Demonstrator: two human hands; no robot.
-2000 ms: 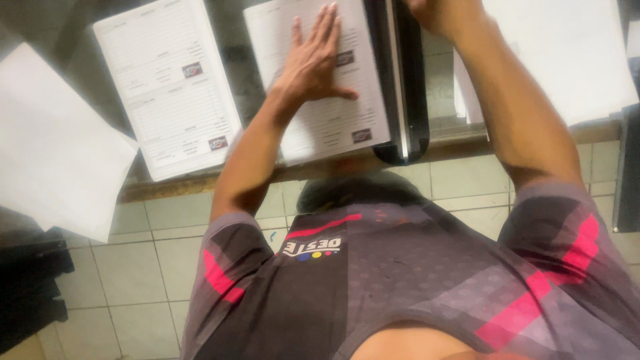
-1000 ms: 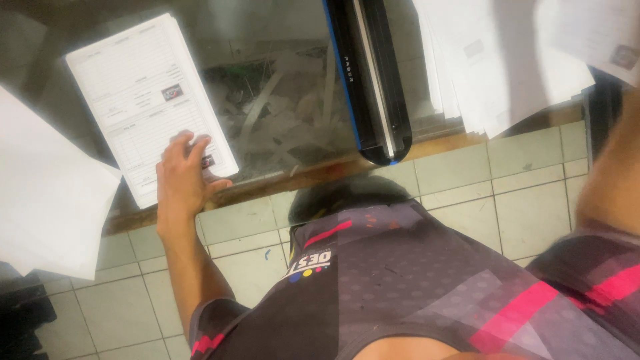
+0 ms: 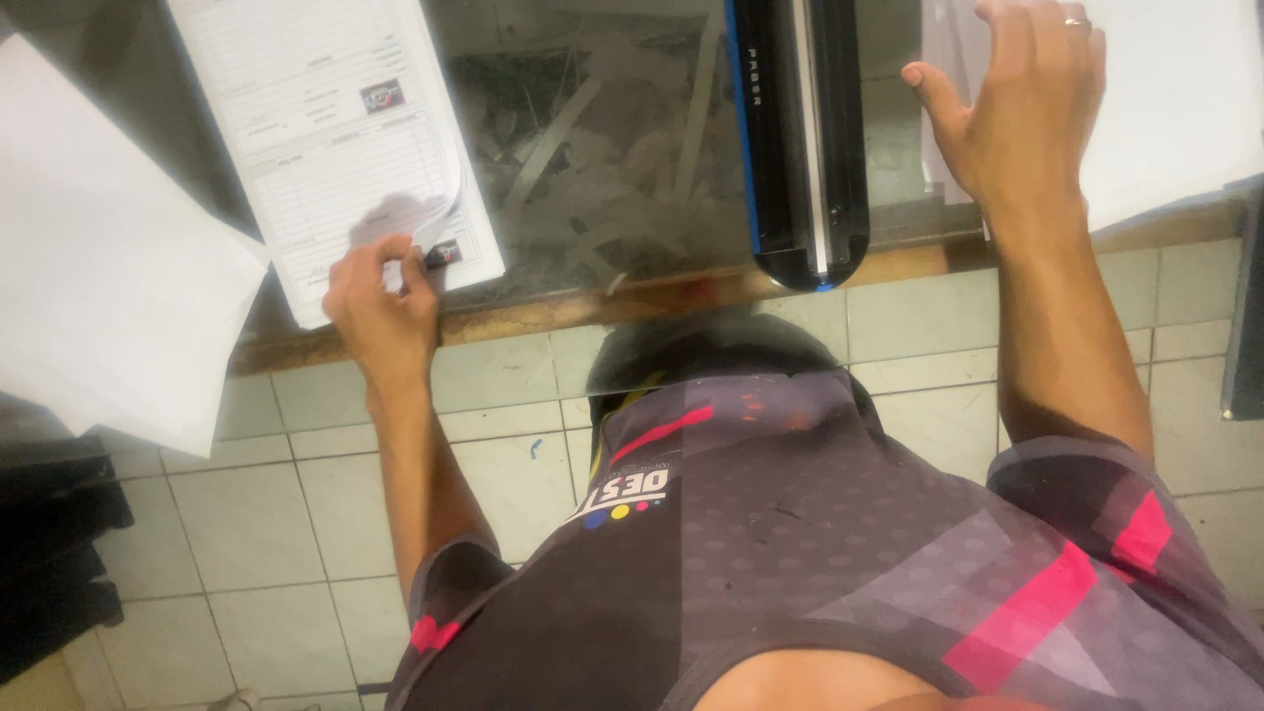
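Note:
My left hand (image 3: 385, 301) pinches the near right corner of the top sheet on a stack of printed forms (image 3: 326, 168), and that corner curls up. The forms bear ruled lines and small dark logos. My right hand (image 3: 1037, 109) lies with fingers spread on the stack of white paper (image 3: 1175, 109) at the right, with a ring on one finger; it holds nothing that I can see. Between the hands lies a black paper trimmer (image 3: 810, 138) with a blue edge and a pale rail down its length.
Large white sheets (image 3: 109, 237) overhang the table at the left. Paper strips and scraps (image 3: 612, 138) show through the glass tabletop. The table's wooden front edge (image 3: 592, 301) runs across the view. Dark stacked objects (image 3: 59, 533) stand at the lower left.
Two seconds ago a printed sheet lay under my left hand beside the trimmer; that spot now shows bare glass. My left hand now lifts a sheet corner. My right hand has come onto the right stack.

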